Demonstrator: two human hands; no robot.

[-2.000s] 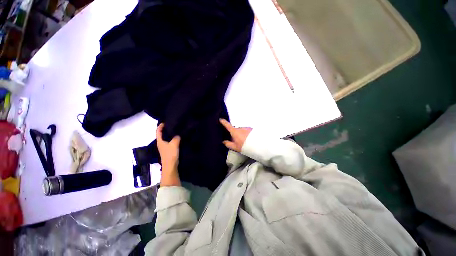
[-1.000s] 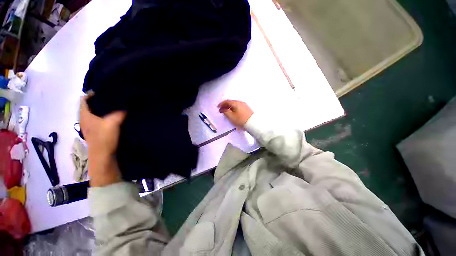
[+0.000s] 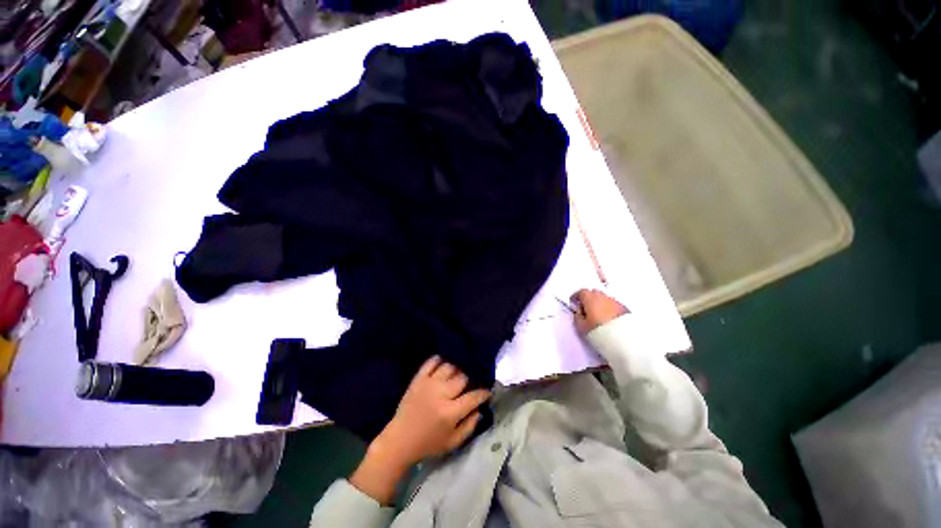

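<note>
A large heap of black garments [image 3: 413, 206] lies on the white-topped table [image 3: 134, 237]. A lower part of it reaches the table's near edge. My left hand [image 3: 433, 413] is on this part, its fingers bent and closed on the cloth. My right hand [image 3: 598, 309] is at the near right corner of the table, to the right of the heap. Its fingers are closed on small thread snips [image 3: 565, 305], whose thin tip points left. The cloth under my left palm is hidden.
A black phone [image 3: 280, 382], black flask [image 3: 150, 384], beige cloth [image 3: 162, 324] and black hanger [image 3: 94, 301] lie on the left. Red bags [image 3: 19, 270] are at the far left. A cream tub [image 3: 712, 175] stands right of the table. Clear plastic [image 3: 155, 480] is below the near edge.
The snips, lying on the table one second ago, are now in my right hand. My left hand has moved right along the garment. The cloth has shifted and the phone shows more fully.
</note>
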